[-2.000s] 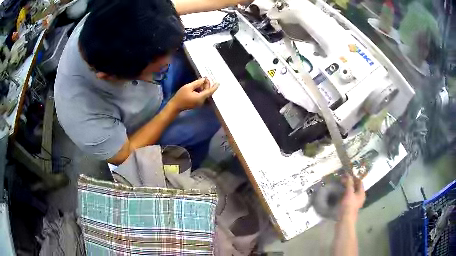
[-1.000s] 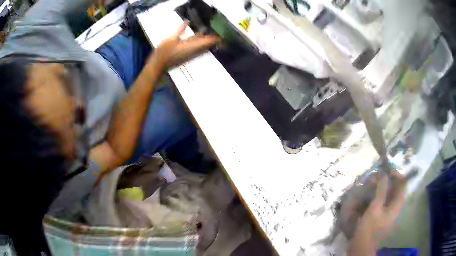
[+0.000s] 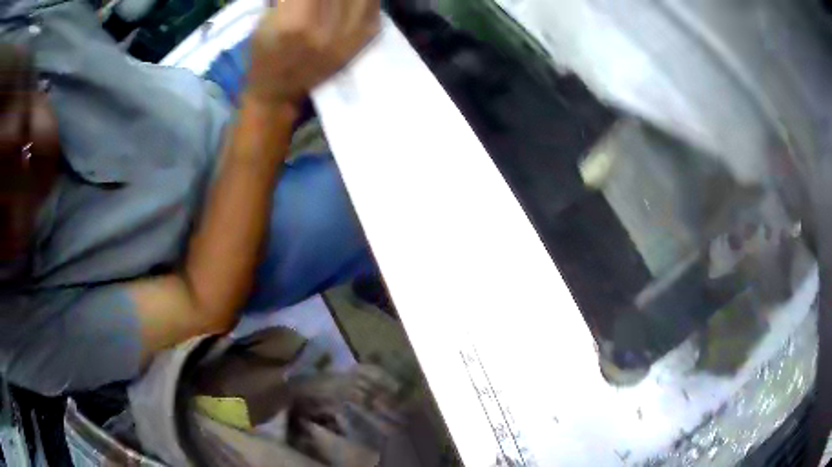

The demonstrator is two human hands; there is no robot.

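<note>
Neither of my hands is in the picture. A white sewing table [image 3: 456, 237] runs from the top middle down to the lower right. Its dark cut-out [image 3: 547, 182] lies open, with a greyish part of the machine [image 3: 657, 196] in it, blurred. The pale machine body [image 3: 675, 82] shows at the upper right, too blurred for detail. The tape and its roll cannot be made out.
A seated person in a grey shirt [image 3: 137, 182] is close at the left, one hand [image 3: 310, 46] over the table's edge. Grey-brown cloth [image 3: 338, 415] with a yellow-green patch [image 3: 223, 411] is heaped at the lower left. Blue trousers [image 3: 306, 228] show beside the table.
The view has swung closer to the table and seated person. My right hand, earlier at the tape and grey roll at lower right, has left the picture. The person's hand has risen and closed more.
</note>
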